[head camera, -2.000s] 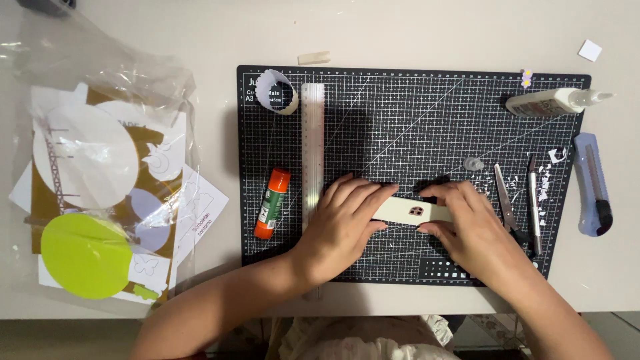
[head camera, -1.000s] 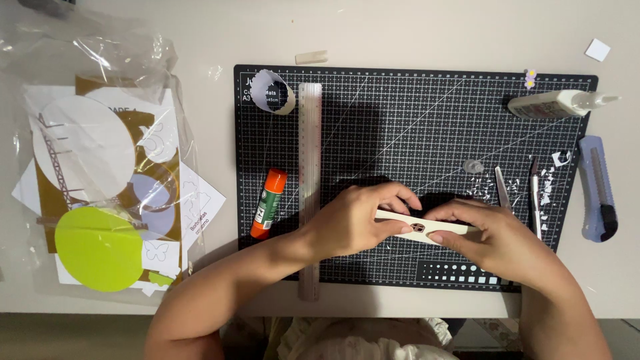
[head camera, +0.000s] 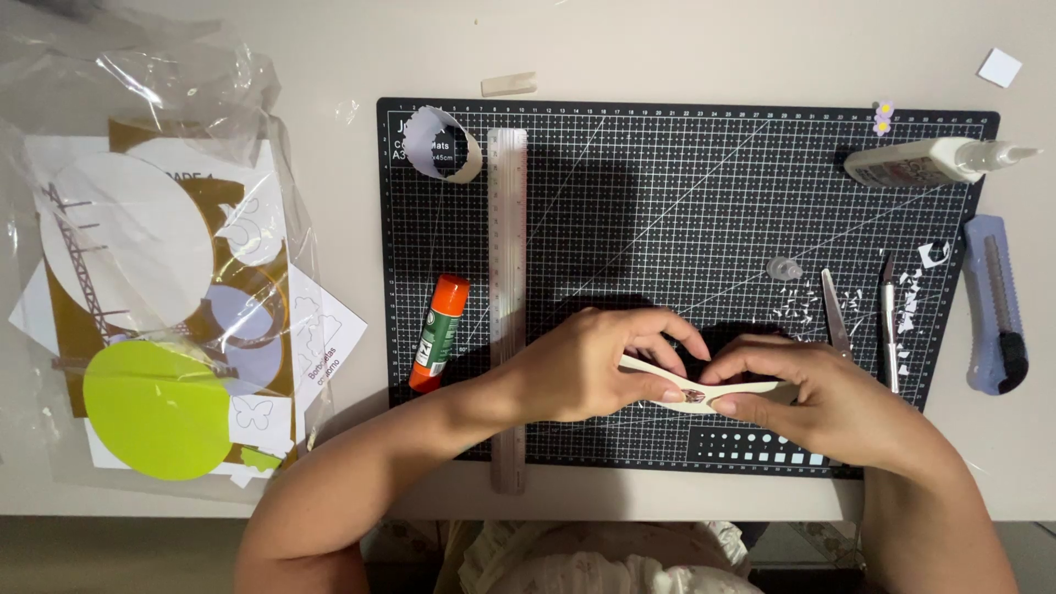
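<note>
A cream paper strip (head camera: 678, 406) with a small dark printed or cut motif near its middle is held over the lower part of the black cutting mat (head camera: 660, 223). My left hand (head camera: 606, 363) pinches it left of the motif, thumb in front and fingers behind. On the other side my right hand (head camera: 780, 384) grips the strip in the same way. Between the two thumbs the strip bends in a shallow curve. Its right end is partly hidden by my right hand.
Left of my hands lie a clear ruler (head camera: 507, 289), a glue stick (head camera: 440, 332) and a scalloped paper ring (head camera: 443, 144). To the right are a glue bottle (head camera: 916, 162), scissors (head camera: 835, 313), a craft knife (head camera: 888, 322), a utility knife (head camera: 996, 305) and paper scraps. A plastic bag (head camera: 272, 107) covers paper shapes.
Two seconds ago the strip lay flatter with its motif facing up; now it is tipped and bent between my thumbs. My hands have come closer together.
</note>
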